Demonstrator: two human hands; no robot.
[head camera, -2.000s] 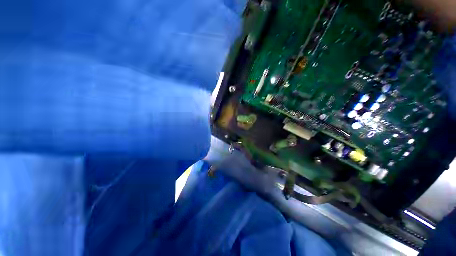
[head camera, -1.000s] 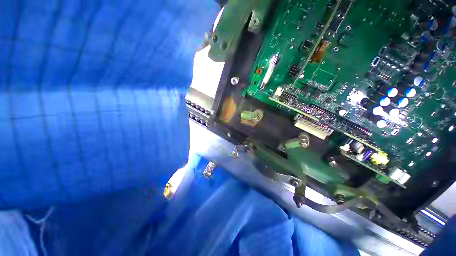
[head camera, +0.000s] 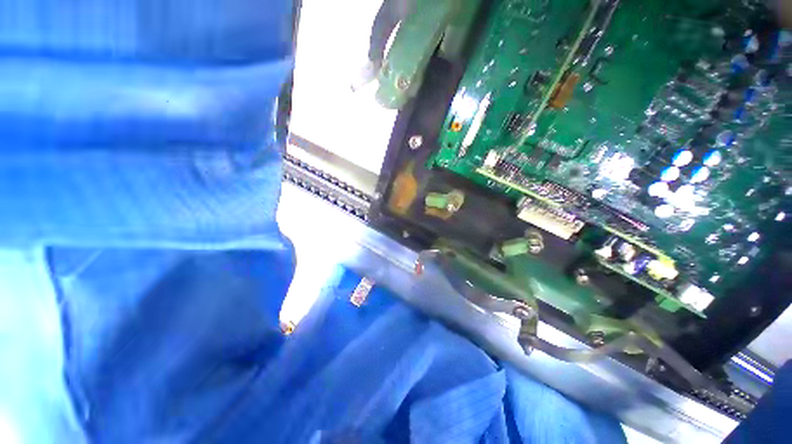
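The large green circuit board (head camera: 608, 104) lies in its black carrier (head camera: 404, 186) at the upper right. Blue-and-white capacitors (head camera: 683, 159) stand on the board. A narrow board strip (head camera: 556, 201) runs along its near edge, with a yellow block (head camera: 663, 267) and a cream connector (head camera: 551, 219) beside it. Pale green clamps (head camera: 538, 282) sit on the carrier's near side. Neither of my hands can be made out. A faint brownish blur at the top right corner is too cut off to identify.
A blue sleeve (head camera: 139, 147) fills the left side and blue smock cloth (head camera: 373, 373) the bottom. The conveyor's silver rail (head camera: 469, 303) and dark chain (head camera: 326, 188) run diagonally below the carrier. Another green clamp (head camera: 417, 52) stands at the carrier's upper left.
The blue sleeve at the left has shifted left, uncovering more of the rail, chain and upper-left clamp. The skin-toned blur at the top right has mostly left the picture.
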